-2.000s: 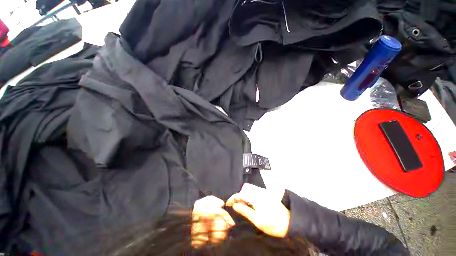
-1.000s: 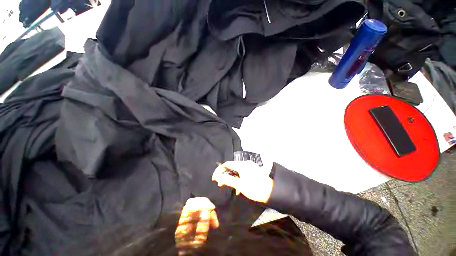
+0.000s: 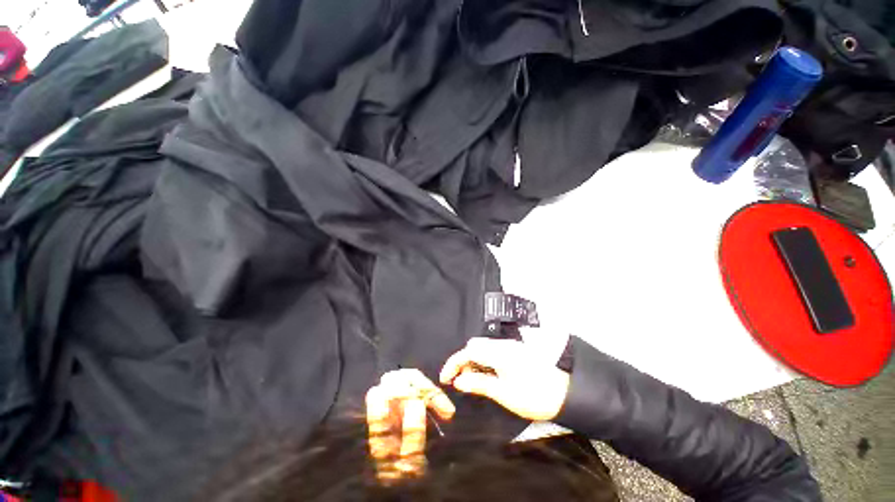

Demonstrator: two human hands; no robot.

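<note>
A black garment (image 3: 265, 294) lies spread over the table under both hands. A dark care label (image 3: 511, 309) with pale print shows at its edge, just above my right hand. My left hand (image 3: 407, 422) is at the bottom centre, fingers bent, pinching the garment; hair partly covers it. My right hand (image 3: 505, 377) is close beside it, fingers curled around a small dark tool, seemingly thread snips (image 3: 475, 369), mostly hidden. A thin pale line shows just below my left fingertips.
More black garments (image 3: 579, 108) are heaped behind. A blue bottle (image 3: 757, 116) lies tilted beside clear plastic (image 3: 782, 172) and a small dark box (image 3: 845, 203). A smartphone (image 3: 814, 278) lies on a red round mat (image 3: 762, 319) at the right. A black bag (image 3: 842, 83) is at the top right.
Over the last second, my right hand has come down and closer to my left hand, uncovering more of the label. The whole view has shifted, so the table's things appear further right.
</note>
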